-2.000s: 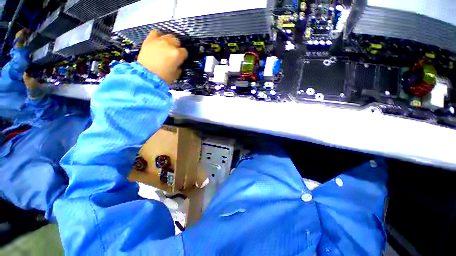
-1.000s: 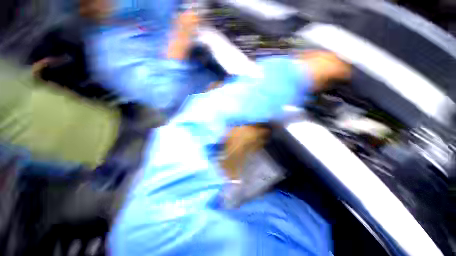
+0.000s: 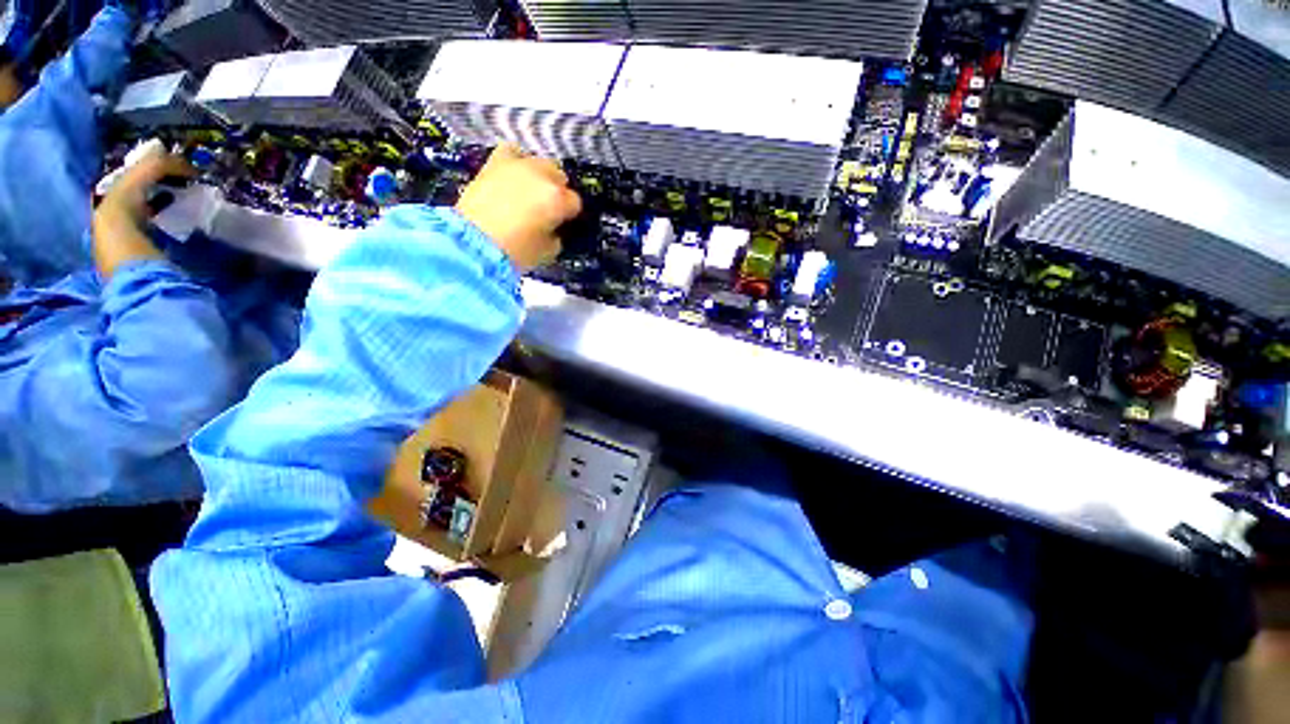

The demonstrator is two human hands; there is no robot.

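Note:
My left hand [image 3: 521,205] is over the front part of a black circuit board [image 3: 945,323], just in front of a silver heatsink [image 3: 729,116]. Its fingers are curled down and the fingertips are hidden, so whether they hold anything does not show. To its right on the board stand white box components [image 3: 682,266], a red and yellow-green toroid [image 3: 760,265] and a blue disc component [image 3: 812,276]. At the lower right edge is a blurred skin-toned patch beside a dark shape; I cannot tell whether it is my right hand.
A pale metal rail [image 3: 792,389] runs along the boards' front. Below it at left, an open carton [image 3: 488,460] holds toroids. A neighbour's hand [image 3: 128,212] and blue sleeves are at far left. Another toroid [image 3: 1163,357] stands on the board at right.
The view swung left, blurred, and came back, now showing more of the heatsinks. My left hand is again over the board's front part. The neighbour's hand now shows near white material.

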